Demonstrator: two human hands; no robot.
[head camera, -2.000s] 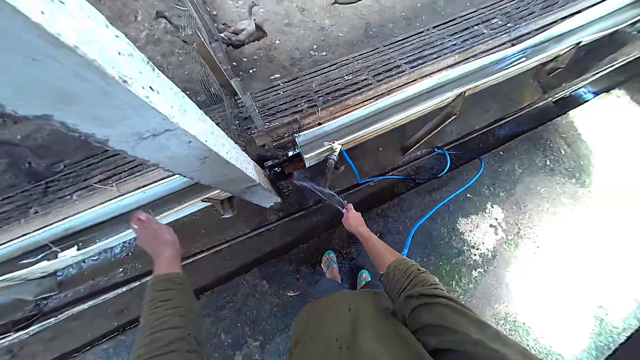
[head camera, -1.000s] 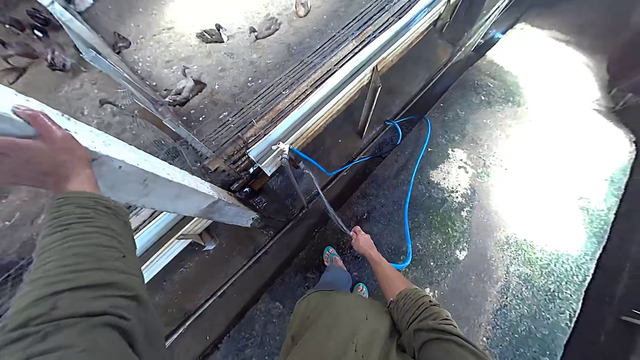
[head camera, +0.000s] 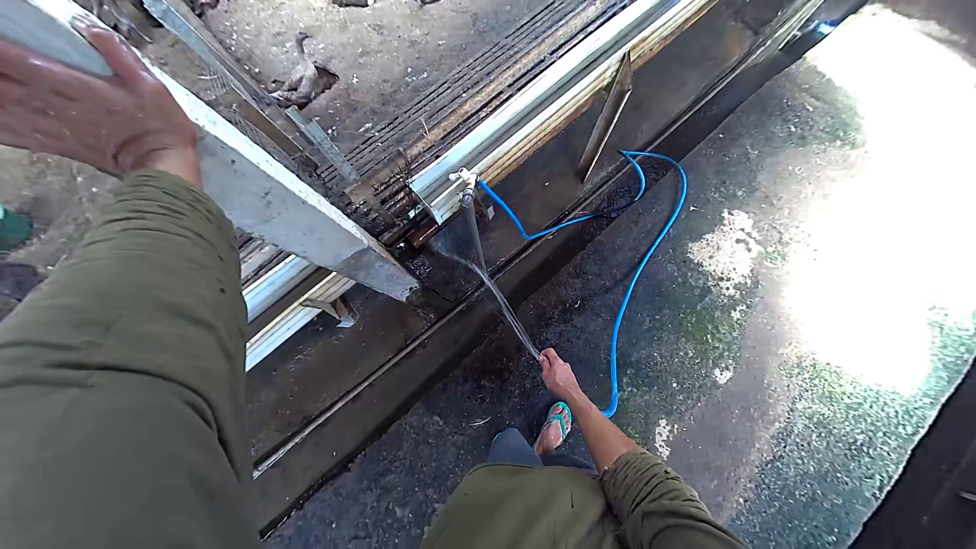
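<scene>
My left hand (head camera: 99, 107) lies flat against a pale concrete post (head camera: 282, 210), fingers spread. Low in the middle, my right hand (head camera: 559, 374) is closed around the end of a blue hose (head camera: 627, 305); the hose end itself is hidden by the fingers. A stream of water (head camera: 507, 309) runs from that hand toward the foot of the post. The hose loops over the concrete floor and reaches up to a white tap (head camera: 463, 177) on a grey pipe (head camera: 473, 229), beside the end of a white trough (head camera: 534, 99).
A drainage channel (head camera: 381, 396) runs diagonally between the trough and the wet floor (head camera: 709, 366). A wooden brace (head camera: 606, 114) leans under the trough. Behind slats (head camera: 488, 84), a duck (head camera: 301, 76) sits on bare ground. A sandalled foot (head camera: 555, 427) stands by the channel.
My left hand, apart from the post two seconds ago, has come up onto it. My right hand keeps its hold on the hose while water flows. The view has turned and moved nearer.
</scene>
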